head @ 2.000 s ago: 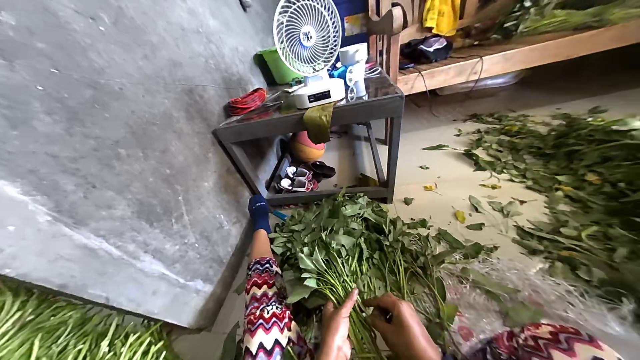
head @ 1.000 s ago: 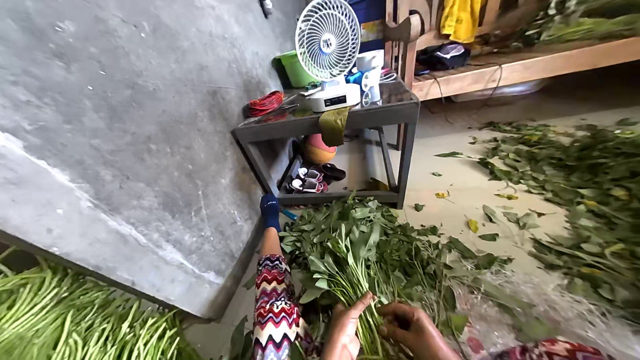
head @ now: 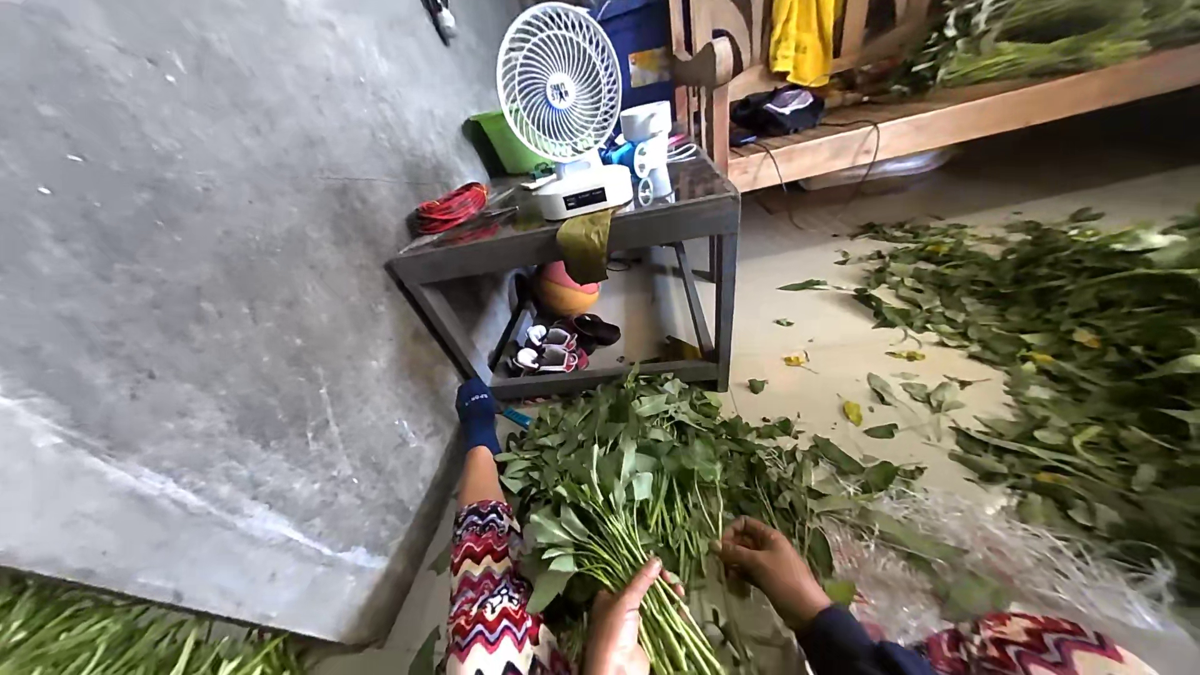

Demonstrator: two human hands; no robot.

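Observation:
My left hand (head: 626,619) is closed around a bunch of long-stemmed leafy greens (head: 623,539), the leaves pointing away from me and the stems running down past my palm. To its right, my right hand (head: 761,562) pinches a thin stem between thumb and fingers, apart from the bunch. Beyond both hands lies a heap of loose leafy greens (head: 656,427) on the floor, reaching the foot of a dark table.
A dark table (head: 562,239) bears a white fan (head: 560,94) and red cable (head: 452,208). Shoes (head: 553,352) and a ball (head: 565,289) sit beneath. More greens (head: 1097,356) cover the floor at right, near clear plastic strands (head: 994,553). A wooden bench (head: 966,117) stands behind.
My right hand has moved right, away from the bunch in my left hand; earlier the two hands were close together at its stems.

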